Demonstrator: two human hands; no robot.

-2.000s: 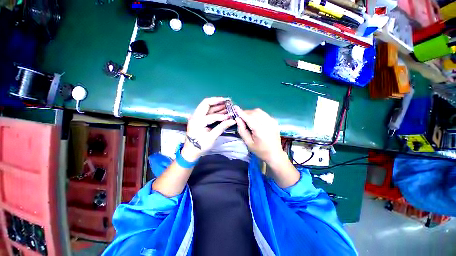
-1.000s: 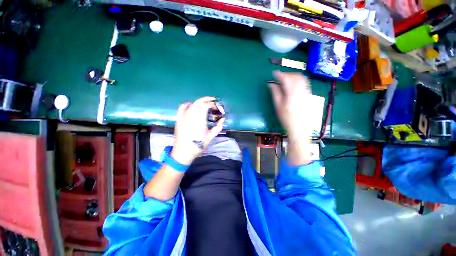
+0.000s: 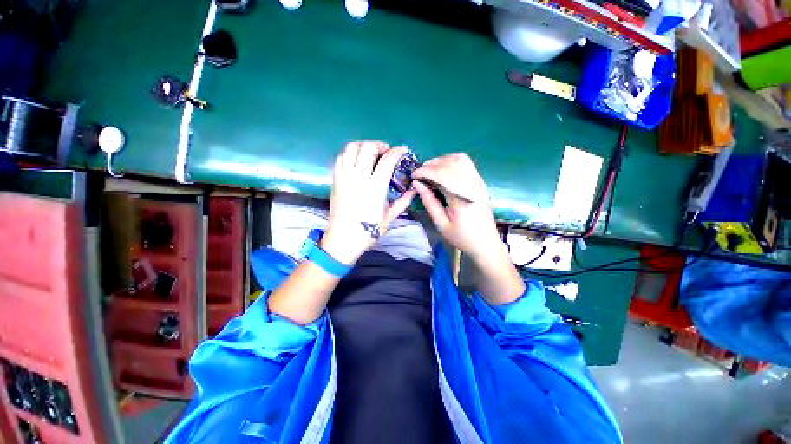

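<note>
My left hand (image 3: 362, 195) holds a small dark device with a metallic rim (image 3: 402, 172), probably a watch case, above the bench's front edge. Its fingers cover part of the device. My right hand (image 3: 460, 199) is at the device's right side, with thumb and forefinger pinched on a thin tool, apparently tweezers (image 3: 444, 188). The tool's tip is at the device; whether it touches cannot be told. Most of the tool is hidden by the fingers.
The green bench (image 3: 347, 95) bears a pale-bladed knife (image 3: 552, 87), a blue bin (image 3: 626, 85), a white sheet (image 3: 578, 184), a solder reel (image 3: 30, 127) and small parts by a white strip. Red trays (image 3: 39, 286) stand left. A blue sleeve (image 3: 733, 303) shows at the right.
My right hand reached out to the bench where the tweezers lay and came back to the device. The tweezers no longer show on the bench. My left hand kept the device.
</note>
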